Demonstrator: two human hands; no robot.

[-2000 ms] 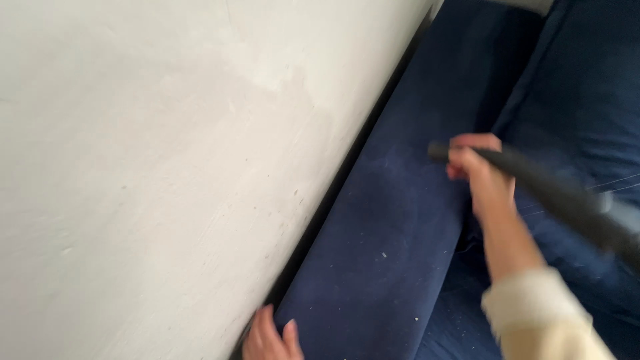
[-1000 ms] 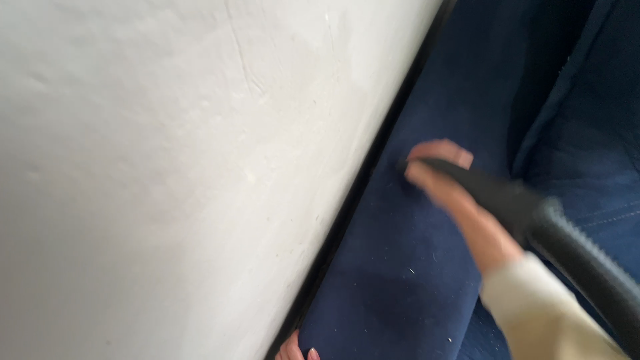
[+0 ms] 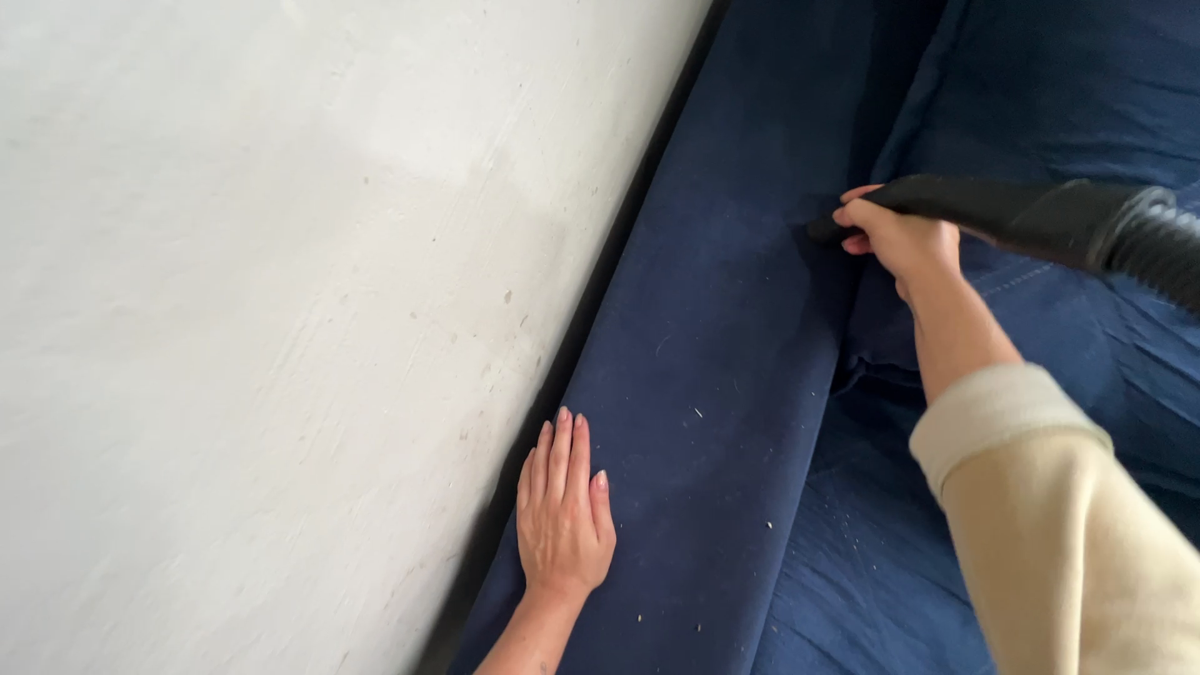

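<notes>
My right hand (image 3: 900,234) is closed around the front part of a black vacuum cleaner hose handle (image 3: 1022,220), whose tip sits at the blue fabric of the sofa's long top surface (image 3: 712,309). The ribbed hose (image 3: 1158,248) runs off to the right edge. My left hand (image 3: 564,516) lies flat on the same fabric near its wall-side edge, palm down and holding nothing. Small pale crumbs and bits of lint are scattered over the fabric between my hands and below them.
A whitish, scuffed wall (image 3: 281,309) fills the left side, with a narrow dark gap (image 3: 600,291) between it and the sofa. Wrinkled blue cushions (image 3: 1059,94) lie to the right of the long surface.
My left hand, only partly in view at the bottom edge before, now shows fully on the fabric. The vacuum handle's tip has moved away from the wall, toward the cushions.
</notes>
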